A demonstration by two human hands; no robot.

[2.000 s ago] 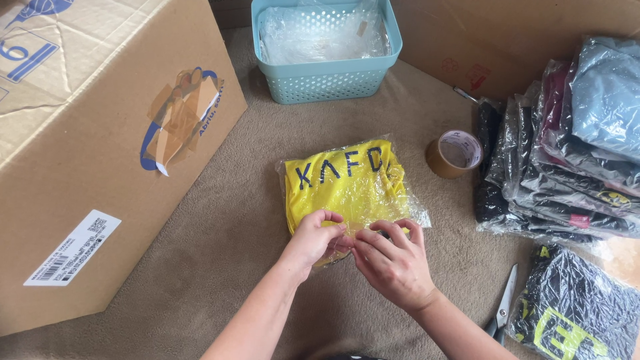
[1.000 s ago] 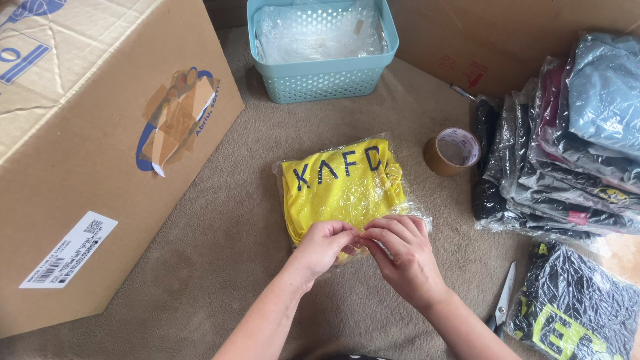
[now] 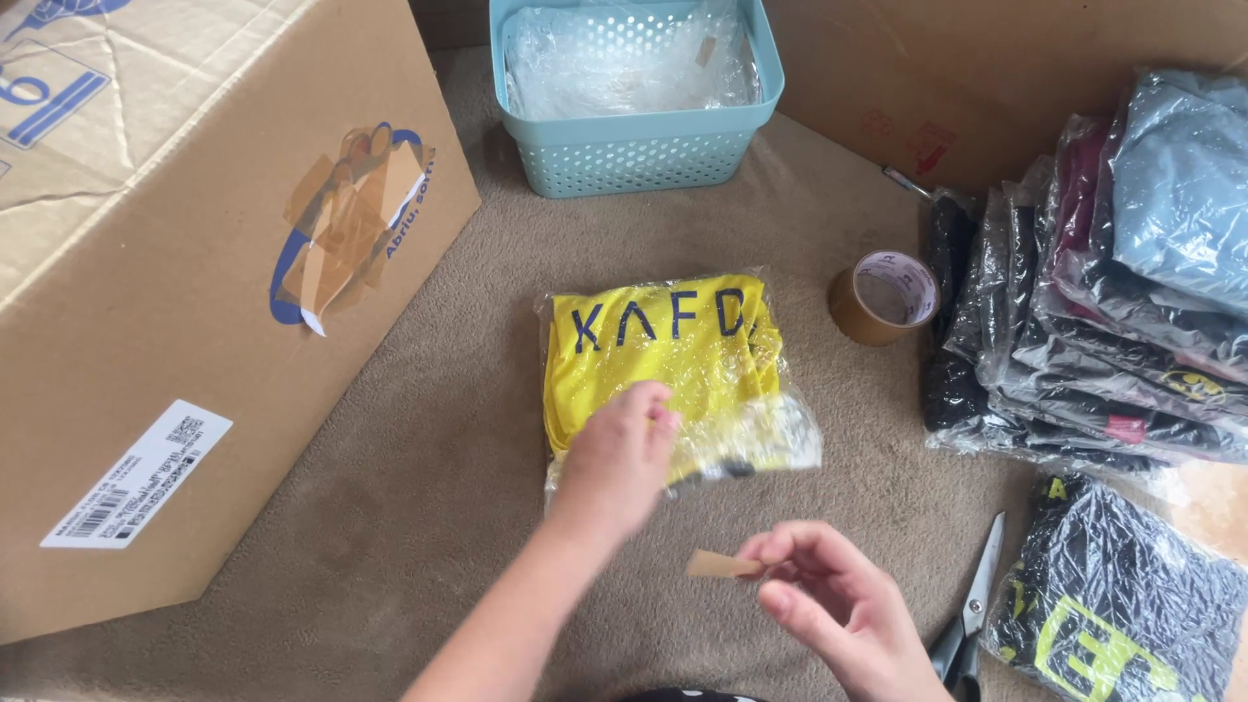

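A yellow garment in a clear plastic bag (image 3: 663, 351) lies on the brown carpet in the middle, dark letters on its front. My left hand (image 3: 624, 458) is over its lower part, fingers closed together; whether it pinches the plastic is blurred. Below and to the right, my right hand (image 3: 838, 604) holds a short strip of brown packing tape (image 3: 721, 565) at the fingertips. A roll of brown tape (image 3: 873, 317) stands to the right of the bag. Scissors with dark handles (image 3: 978, 600) lie beside my right hand, their blades pointing away from me.
On the left stands a large cardboard box (image 3: 244, 390). A light-blue perforated basket (image 3: 634, 161) holding clear plastic bags is at the back. Bagged garments are stacked (image 3: 1102, 322) on the right, with a black-and-green bagged garment (image 3: 1121, 595) in front of them. A pen (image 3: 905, 181) lies behind.
My hands were together at the bag's lower edge and have come apart. The right hand has moved down and right, and the tape strip now shows plainly in it.
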